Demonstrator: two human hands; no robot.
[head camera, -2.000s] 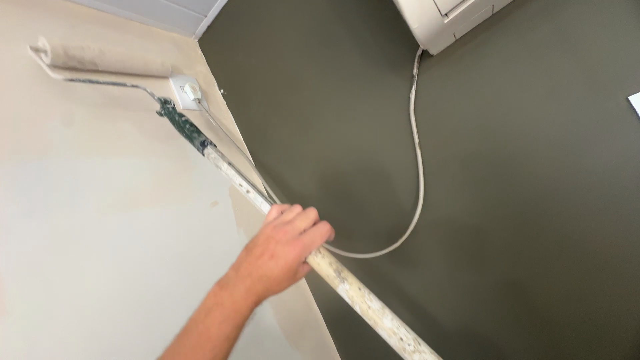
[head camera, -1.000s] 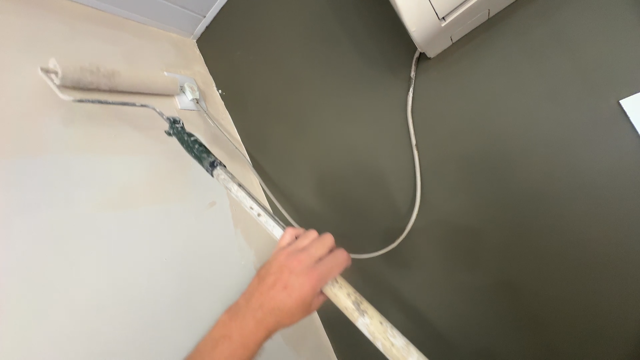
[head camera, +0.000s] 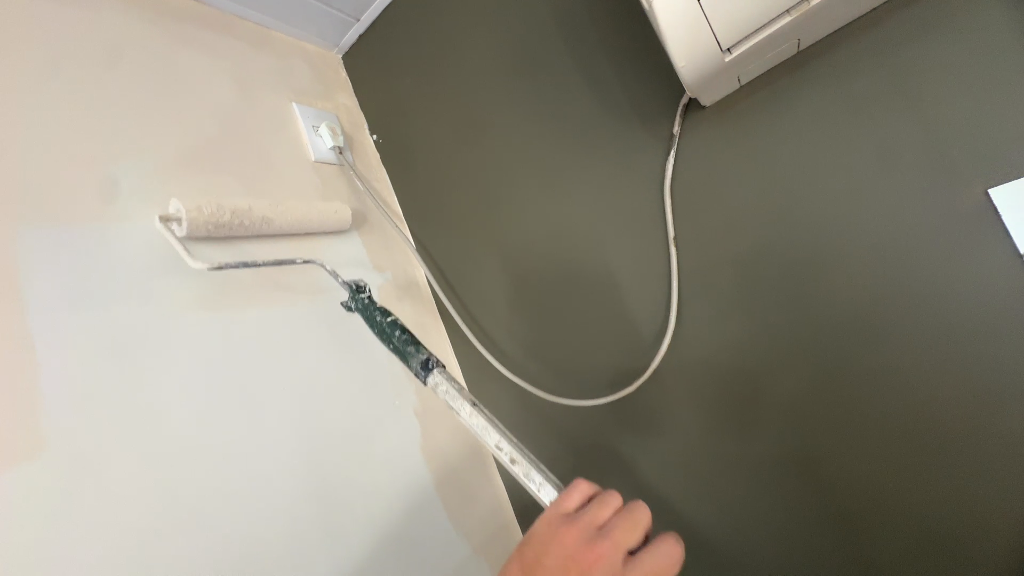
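My left hand (head camera: 596, 532), at the bottom edge, is closed around the paint-spattered extension pole (head camera: 500, 440) of a paint roller. The pole slants up and left to the roller's dark green handle (head camera: 394, 334) and bent wire frame (head camera: 260, 262). The beige-coated roller cover (head camera: 264, 218) lies nearly level against the pale wall (head camera: 200, 400), below and left of a white socket plate (head camera: 304, 128) with a white plug (head camera: 330, 136) in it. Damp-looking beige paint surrounds the cover. The pole's lower end is out of frame, and my right hand is not visible.
A white cable (head camera: 588, 402) runs from the plug, hangs in a loop beside the pole and rises to a white wall-mounted unit (head camera: 696, 56). The dark olive wall (head camera: 800, 320) meets the pale wall at a corner. White ceiling panels (head camera: 304, 20) show above.
The roller cover has moved down the pale wall from beside the socket plate, uncovering the plate's face. My left hand has moved down and right with the pole, still closed around it.
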